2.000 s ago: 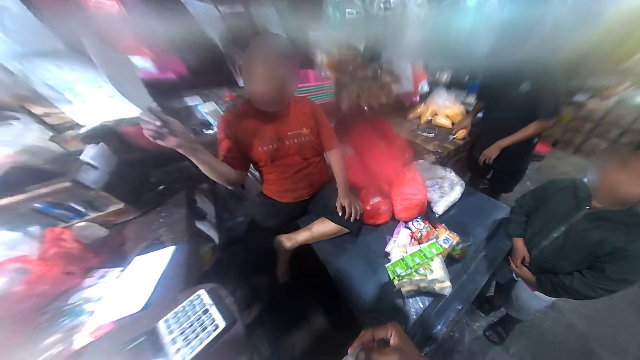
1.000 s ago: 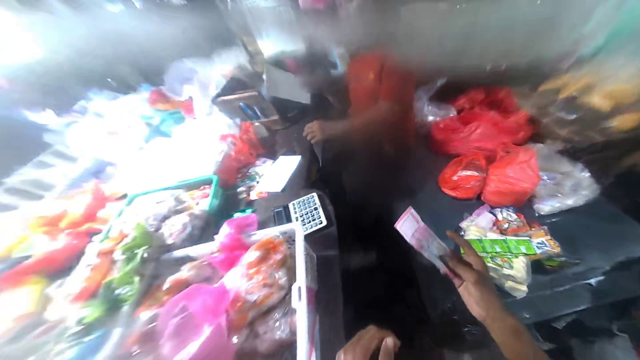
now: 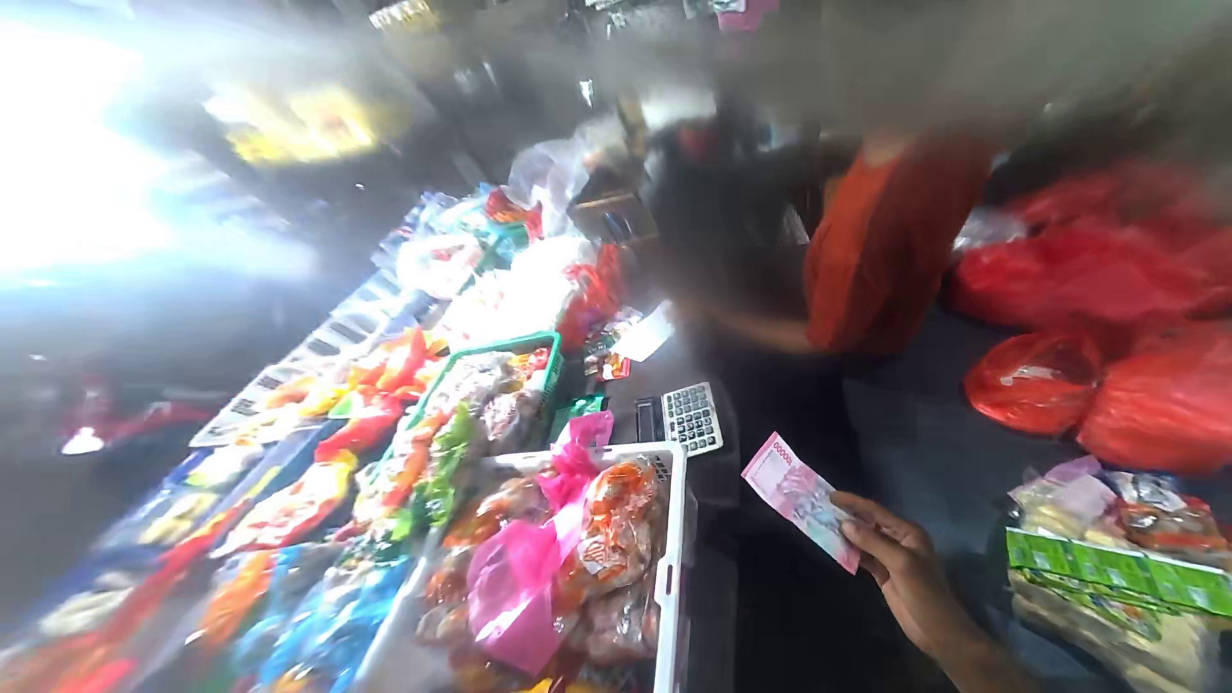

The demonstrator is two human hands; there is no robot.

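My right hand (image 3: 890, 563) grips one end of a pink banknote (image 3: 801, 500) between thumb and fingers, over the dark gap between two counters. To the hand's right, green sachets (image 3: 1116, 573) lie across packs of pale food on a dark counter. A calculator (image 3: 691, 420) lies on the left counter, beyond the white plastic crate (image 3: 672, 549). That crate holds bagged goods and a pink plastic bag (image 3: 525, 587). My left hand is out of view.
A person in a red shirt (image 3: 881, 250) is between the counters, blurred, with an arm toward the left one. Red plastic bags (image 3: 1035, 380) stand on the right counter. A green basket (image 3: 553, 361) and many bagged goods fill the left side. White paper (image 3: 645, 332) lies beyond the calculator.
The view has swung left toward the crates. My left hand, seen at the lower edge one second ago, has left the view. My right hand still holds the banknote.
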